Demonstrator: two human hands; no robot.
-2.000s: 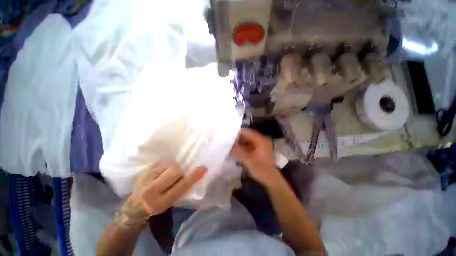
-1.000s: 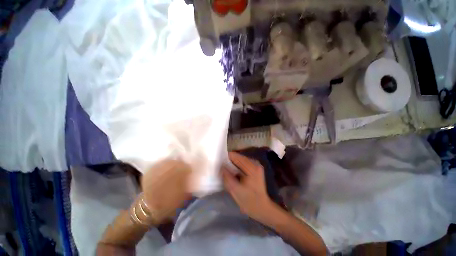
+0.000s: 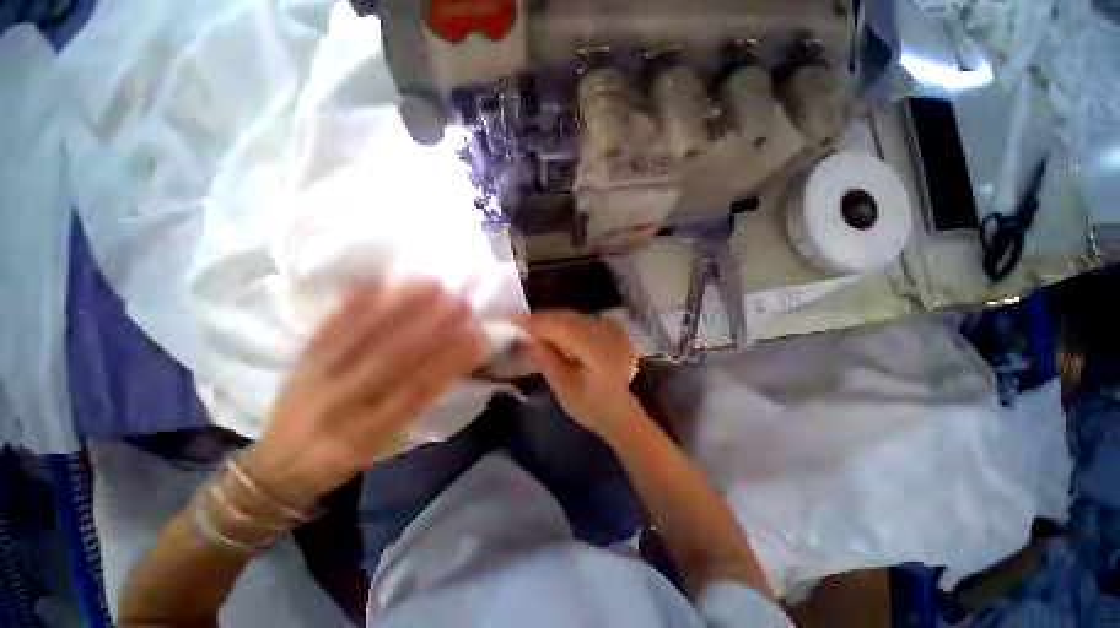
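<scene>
A white knit garment piece (image 3: pixel 405 209) lies on the machine bed, its right edge beside the brightly lit needle area (image 3: pixel 482 178) of the pale overlock machine (image 3: pixel 663 37). My left hand (image 3: pixel 381 362) is blurred and lies flat on the cloth with fingers extended, a bracelet on the wrist. My right hand (image 3: pixel 575 358) pinches the cloth's edge below the needle area, its fingertips near my left fingers. The needle itself is lost in glare.
A white tape roll (image 3: pixel 850 211), a dark flat rectangle (image 3: pixel 942 164) and black scissors (image 3: pixel 1012 233) lie on the right. A measuring tape (image 3: pixel 786 298) runs along the front edge. Grey strips (image 3: pixel 712 301) hang right of the needle. White pieces (image 3: pixel 860 454) heap below; purple-blue cloth (image 3: pixel 129 356) lies left.
The view has shifted right. My hands have moved up along the cloth towards the needle area; my left hand now lies flatter. The cloth's lower edge is bunched at my right fingers.
</scene>
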